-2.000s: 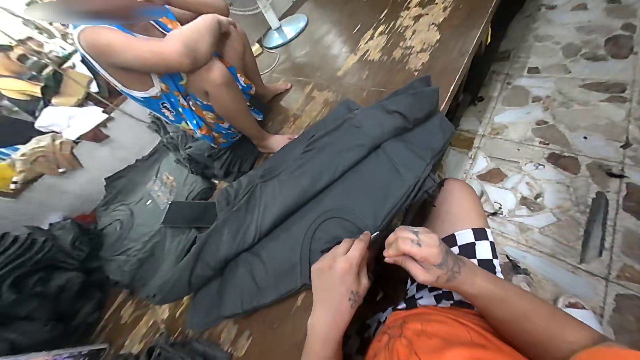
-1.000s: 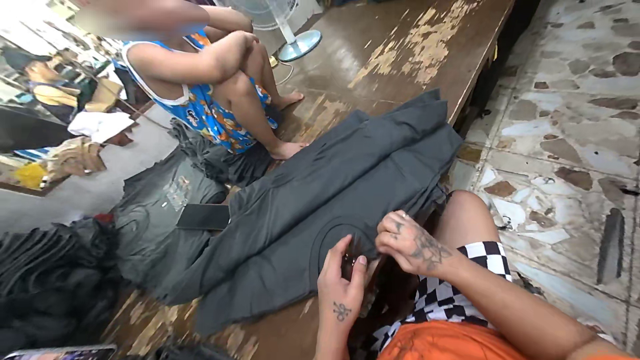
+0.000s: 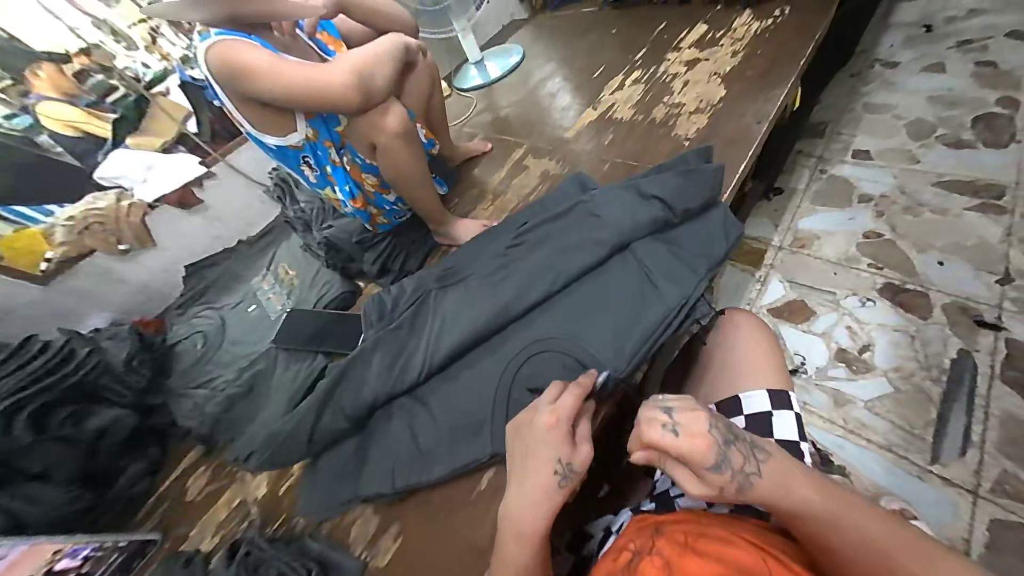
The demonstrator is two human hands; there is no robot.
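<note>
A dark grey garment (image 3: 512,312), seemingly a shirt with a round stitched neckline, lies spread over the wooden platform and reaches its edge near my lap. My left hand (image 3: 550,448) rests at the neckline, fingers bent, with a small pale, shiny thing at the fingertips; what it is cannot be told. To its right, just off the cloth, my right hand (image 3: 692,448) is curled with thumb and fingers together; whether it holds something small is hidden. A dark flat phone-like object (image 3: 318,330) lies beside the garment on more grey cloth.
A person (image 3: 344,120) sits on the platform (image 3: 552,104) at upper left, a foot close to the garment. Behind stands a fan base (image 3: 488,67). Dark folded cloth (image 3: 72,432) is piled at left, a lit screen (image 3: 80,552) below it. Stone-patterned floor (image 3: 904,264) lies right.
My left hand has gone from spread finger and thumb a second ago to fingers drawn together at the neckline. My right hand has moved slightly away from the cloth.
</note>
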